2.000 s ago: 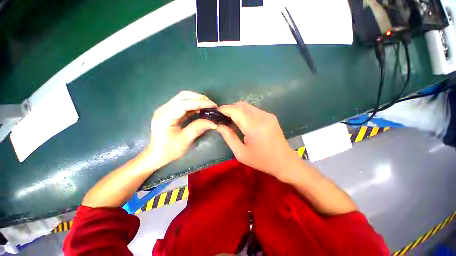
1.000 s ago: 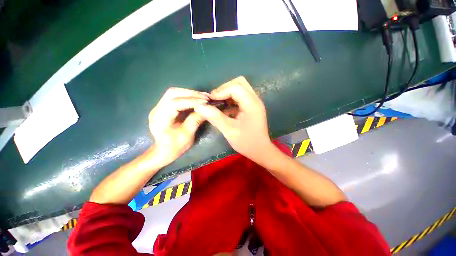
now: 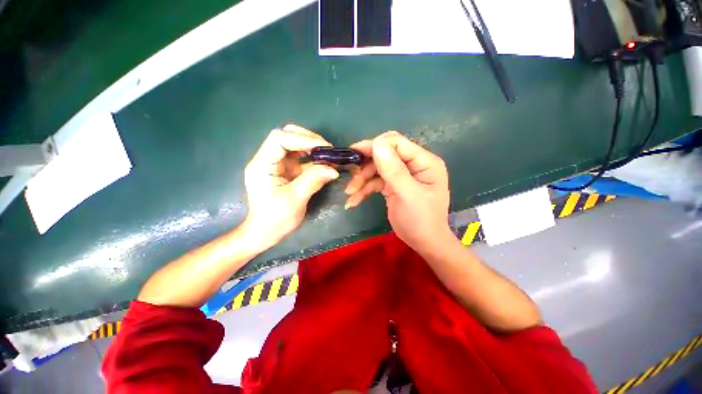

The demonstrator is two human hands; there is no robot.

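A small black glossy device housing (image 3: pixel 337 156) is held edge-on above the green bench mat, with its shell closed as far as I can see. My left hand (image 3: pixel 279 185) grips its left end between thumb and fingers. My right hand (image 3: pixel 408 181) has its thumb and index finger at the housing's right end, with the other fingers curled loosely below. Both hands are bare. The housing's ends are partly hidden by the fingers.
A white backing sheet (image 3: pixel 431 35) with black rectangles lies at the far side, dark tweezers (image 3: pixel 493 61) on it. A dark box (image 3: pixel 616 31) with a red light and black cables (image 3: pixel 614 115) stands right. White paper (image 3: pixel 81 173) lies left. A pale rail (image 3: pixel 177 58) curves behind.
The fingers have spread from around the housing, so more of it shows. My right hand has shifted right and now touches only its end. The bench items shift slightly in view.
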